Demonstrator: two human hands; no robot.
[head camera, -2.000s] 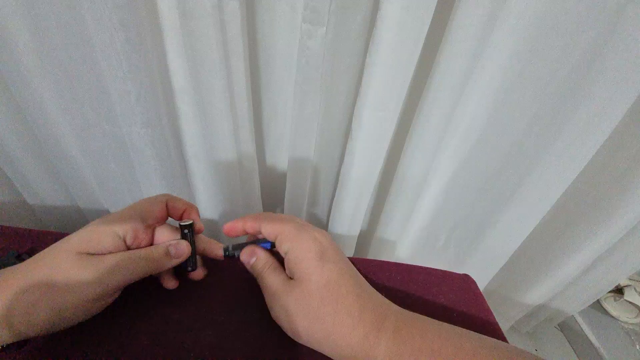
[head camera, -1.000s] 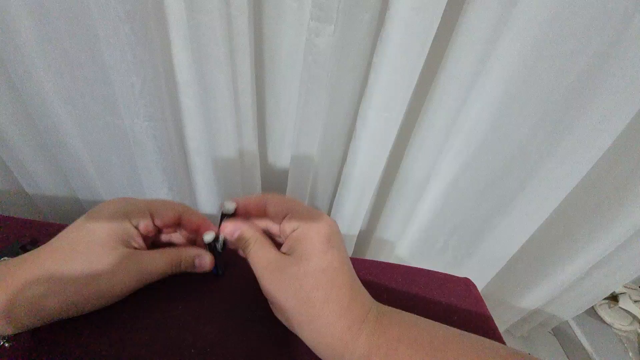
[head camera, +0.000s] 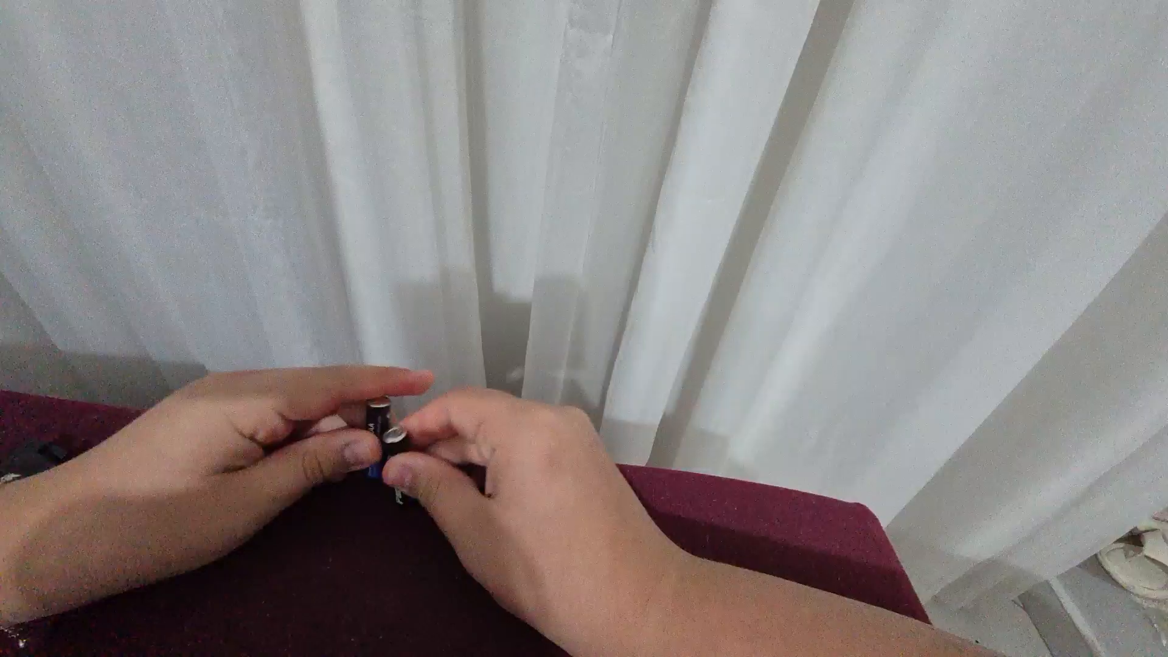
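Note:
Two small cylindrical batteries stand roughly upright and close together between my hands. The dark and blue battery (head camera: 378, 415) is held by my left hand (head camera: 265, 438), its thumb against the side and its index finger stretched over the top. My right hand (head camera: 529, 484) pinches the other dark battery (head camera: 395, 442), whose silvery end faces up, between thumb and fingers. Fingers hide parts of both batteries, and whether they touch is hard to tell.
Beneath the hands lies a dark red fabric surface (head camera: 757, 520). Behind it hangs a white curtain (head camera: 584, 228). A dark object (head camera: 36, 456) is at the far left, and a pale item (head camera: 1136, 561) lies low at the right.
Two seconds ago the hands were apart, each with a battery; now they are together. The battery in my right hand was lying sideways and is now roughly upright. My left index finger has extended.

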